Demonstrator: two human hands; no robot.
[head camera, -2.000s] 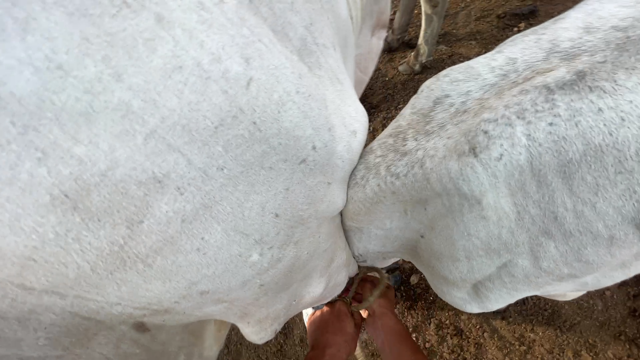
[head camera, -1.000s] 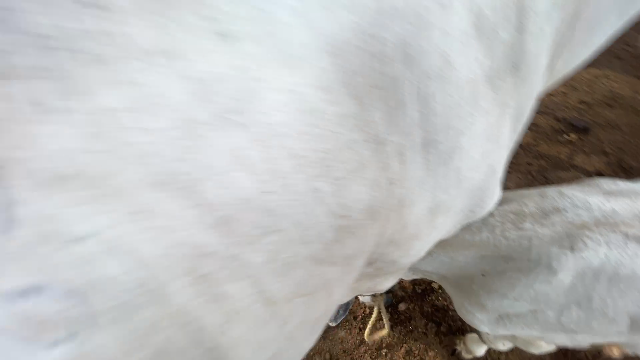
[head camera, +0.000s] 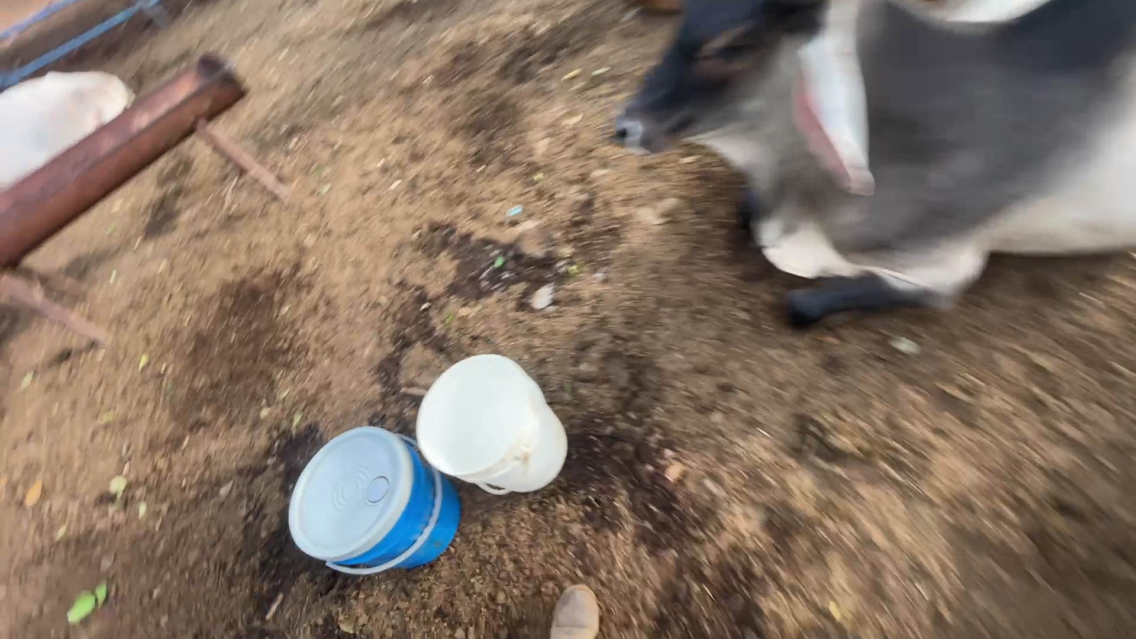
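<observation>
Neither my left hand nor my right hand shows in the view of now. A blue plastic bucket (head camera: 408, 524) with a pale lid and a bail handle stands on the dirt ground, left of the middle. Close beside it, up and to the right, is a white plastic bucket (head camera: 532, 448); its pale top faces me, and blur hides whether it has a lid. The tip of a boot or shoe (head camera: 575, 614) shows at the bottom edge.
A dark grey and white cow (head camera: 932, 142) lies on the ground at the upper right, blurred. A rusty metal trough (head camera: 106, 160) on legs stands at the upper left, near a white animal (head camera: 58, 115) and blue metal rails (head camera: 80, 40).
The view has swung far away from the white animals' bodies to the buckets. Two seconds ago both hands were at a rope between those animals; a second ago only a rope loop showed there.
</observation>
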